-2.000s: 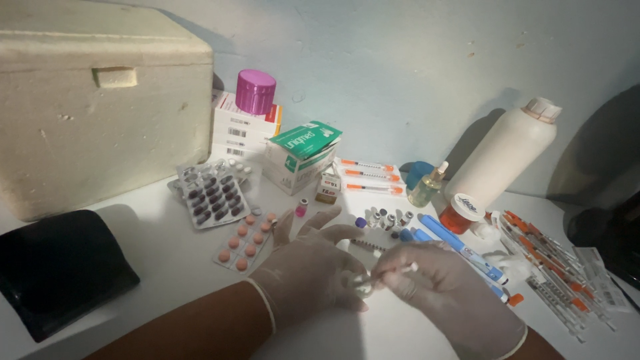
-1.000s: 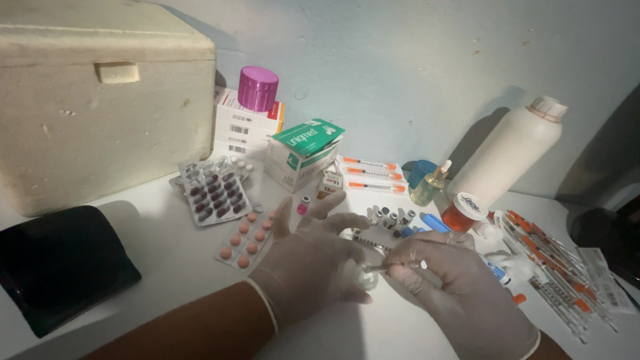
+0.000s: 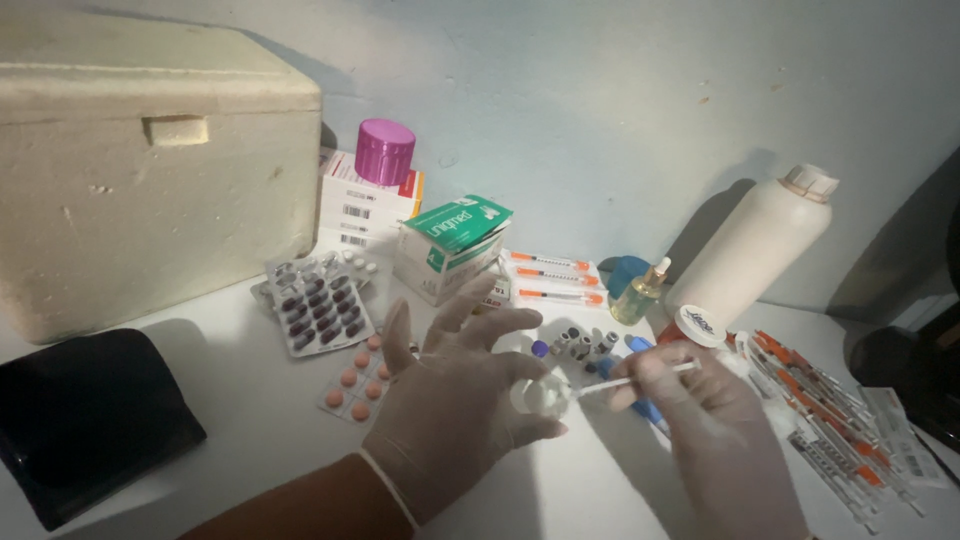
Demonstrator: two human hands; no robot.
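My left hand [image 3: 457,394], in a pale glove, grips a small clear vial [image 3: 541,396] between thumb and index finger, its other fingers spread. My right hand [image 3: 694,412], also gloved, holds a thin syringe [image 3: 626,381] whose tip points left at the mouth of the vial; whether the needle is inside cannot be seen clearly. Behind the hands stand several small vials [image 3: 585,343]. Left of my left hand lie a blister pack of orange tablets [image 3: 360,379] and one of dark capsules [image 3: 321,311]. A blue pen-like item [image 3: 649,412] is partly hidden by my right hand.
A foam cooler box [image 3: 157,202] and a black case [image 3: 94,420] are at the left. Medicine boxes [image 3: 360,210], a green-and-white box [image 3: 454,251], packed syringes [image 3: 555,277], a dropper bottle [image 3: 637,296] and a white bottle [image 3: 750,247] line the wall. Loose syringes [image 3: 832,420] lie at the right.
The syringe in my right hand now lines up with the vial's mouth. My right hand has shifted a little to the right since the earliest frame, covering more of the blue pen-like items.
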